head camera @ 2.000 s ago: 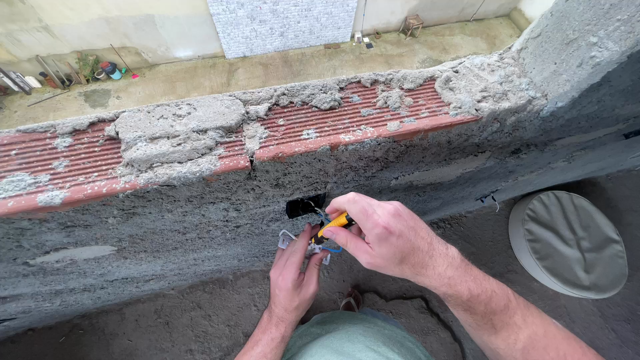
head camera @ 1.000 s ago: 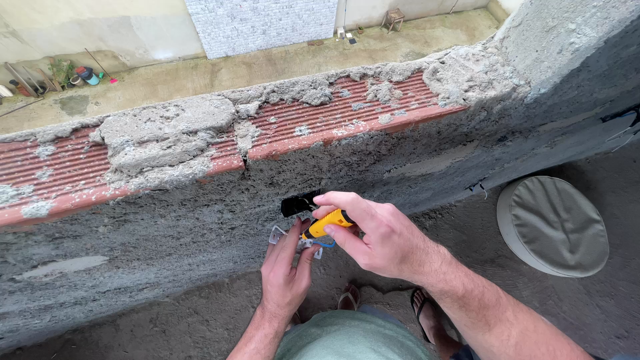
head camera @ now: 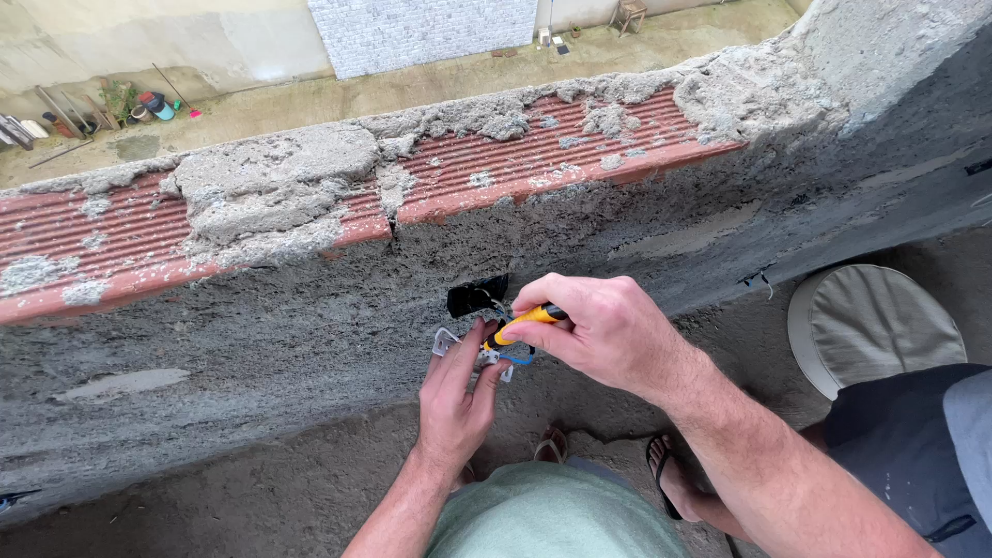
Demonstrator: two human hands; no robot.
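Note:
My right hand (head camera: 601, 329) grips a yellow and black screwdriver (head camera: 527, 323), which slants down to the left. Its tip is at a small electrical fitting with a metal mounting frame (head camera: 444, 341); the exact contact point is hidden by fingers. My left hand (head camera: 457, 395) holds this fitting between thumb and fingers. A blue wire (head camera: 518, 360) loops from the fitting's right side. Just above is a black recessed wall box (head camera: 467, 297), from which wires run down toward the fitting.
A ledge of ribbed red clay blocks (head camera: 465, 167) with rough mortar (head camera: 271, 186) tops the wall. A round grey cushioned seat (head camera: 876, 325) stands at right. Beside it is another person's dark-clothed leg (head camera: 891, 442). More wires (head camera: 763, 280) poke from the wall. A courtyard lies beyond and below.
Another person's dark clothing and sandalled foot have come further into view at lower right. Both my hands stay at the fitting, with the screwdriver still in the right one.

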